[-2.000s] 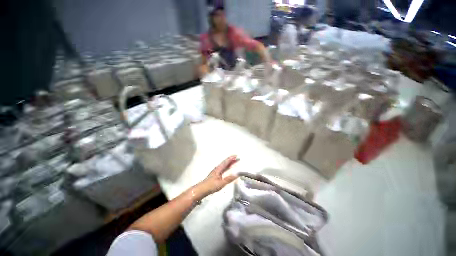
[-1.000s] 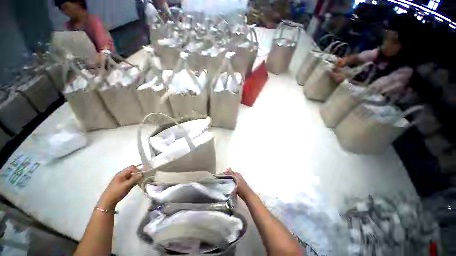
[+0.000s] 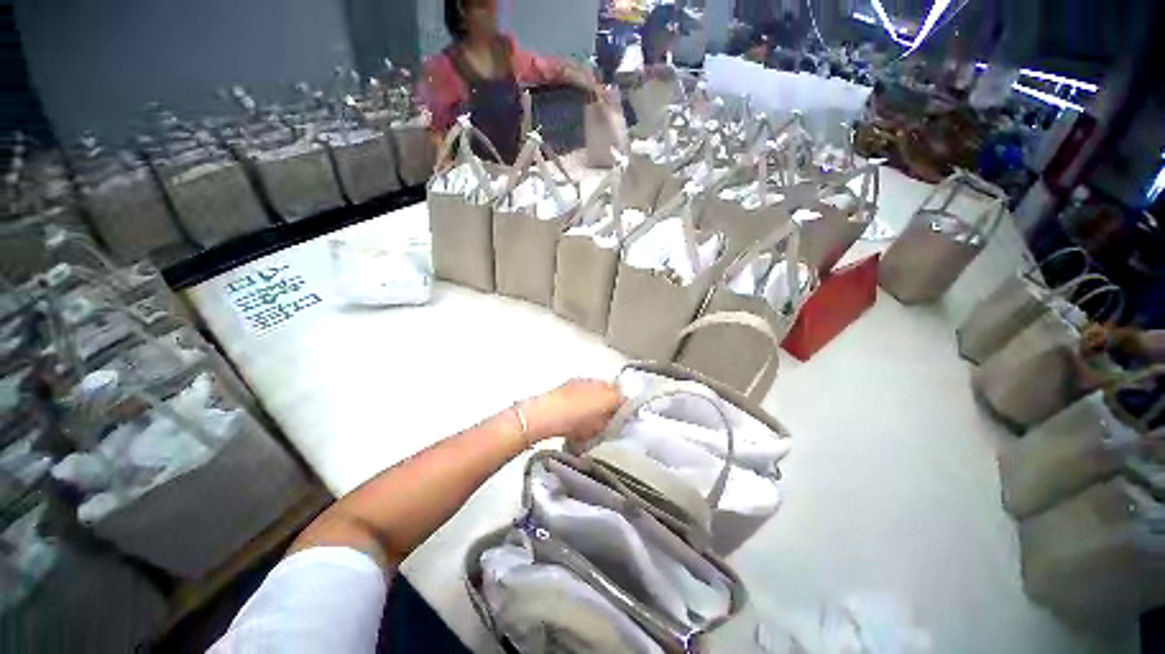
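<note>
A beige-grey tote bag (image 3: 505, 562) is nearest me, its mouth open, showing pale lining, an inner divider and a dark top edge with a small shiny metal part. A second beige tote bag (image 3: 747, 505) with white stuffing stands just beyond it, one handle loop raised. My left hand (image 3: 590, 411) is at the left end of the second bag, fingers closed on its rim or handle base; the fingertips are partly hidden. My right hand is not in view.
Stuffed tote bags (image 3: 658, 300) stand in rows across the white table (image 3: 383, 383). A red board (image 3: 833, 307) stands beside them. A white packet (image 3: 381, 271) lies near green lettering. More bags stand left and right. A person (image 3: 492, 83) in pink stands beyond.
The view has turned left, so the bags appear further right. My left hand has shifted along the second bag's left side. My right hand, beside the near bag before, has left the picture.
</note>
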